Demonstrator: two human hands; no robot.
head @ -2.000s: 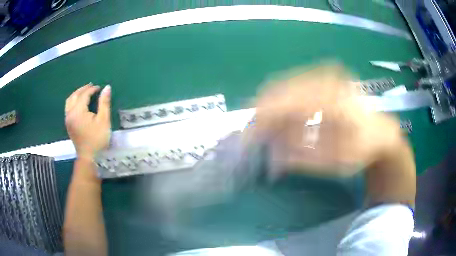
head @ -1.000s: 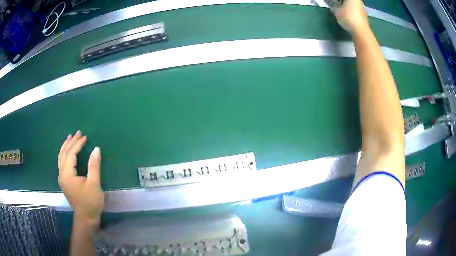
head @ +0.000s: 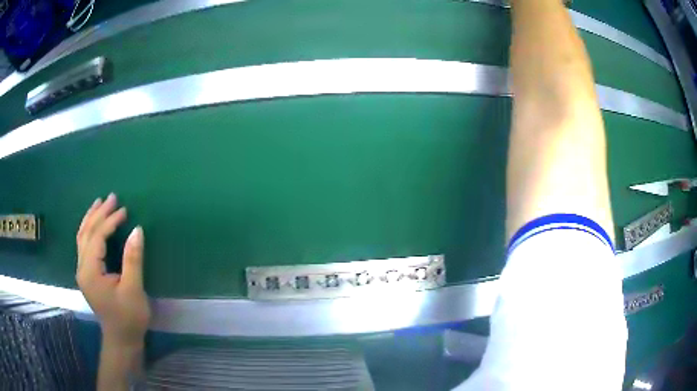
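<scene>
A patterned metal plate (head: pixel 345 278) with a row of several cut-outs lies on the green bench, against the near white strip. A plate stack (head: pixel 256 371) with layered edges sits in front of me, cut off by the bottom edge. My left hand (head: pixel 113 279) is empty at the left, fingers apart, palm side turned right, just left of and beyond the stack. My right arm reaches far across the bench; the hand is cut off by the top edge, so what it holds is hidden.
A large finished stack (head: pixel 34 347) stands at the lower left. A brass-coloured bar (head: pixel 18 227) lies at the left edge. Dark slatted bars (head: pixel 67 84) lie far left. Short metal blocks (head: pixel 648 226) and a pale pointed tool (head: pixel 651 188) lie at the right.
My right arm has swung from over the stack to the far side, its hand leaving the top of view. The dark slatted bars and the patterned plate sit differently in view.
</scene>
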